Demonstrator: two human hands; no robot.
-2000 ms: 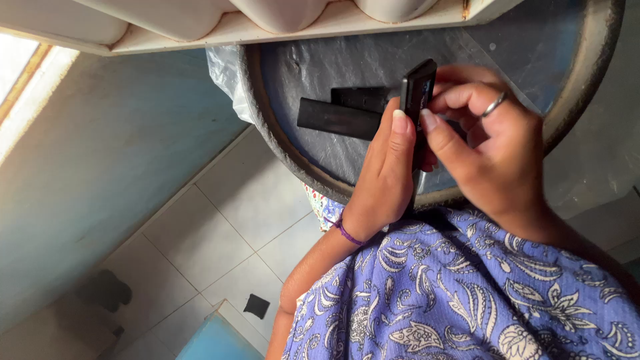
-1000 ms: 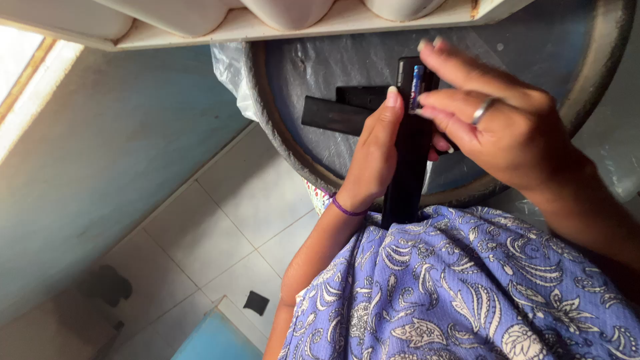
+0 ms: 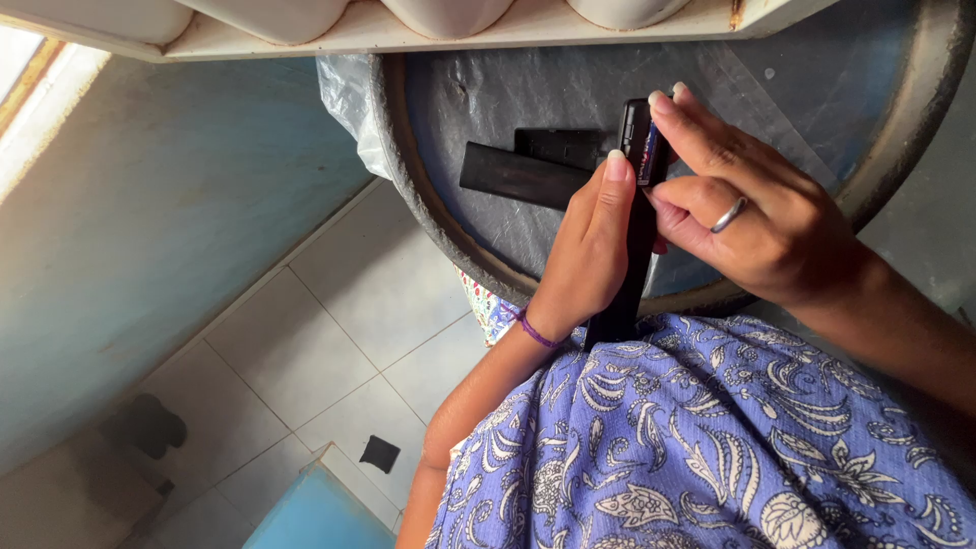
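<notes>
My left hand [image 3: 591, 236] is closed around a long black device [image 3: 631, 267], possibly a remote control, its thumb along the left edge near the upper end. A cylindrical battery [image 3: 650, 156] with a dark blue and red wrapper lies in the open compartment at that end. My right hand [image 3: 751, 202], a ring on one finger, touches the device beside the battery with thumb and fingers; whether it grips anything is hidden. To the left, a flat black cover [image 3: 522, 177] lies across another black plastic piece [image 3: 560, 145] on the round tabletop.
Clear plastic sheeting covers the round table [image 3: 488, 236], which has a thick worn rim. A white ledge [image 3: 457, 38] runs along the top of the view. Patterned blue cloth [image 3: 686, 442] covers my lap. Below left are a tiled floor [image 3: 335, 343] and a light blue surface [image 3: 328, 503].
The device stood more upright and shorter to view in the first frame; its length now shows down to my lap. My right fingers have moved about its upper end, where the battery shows.
</notes>
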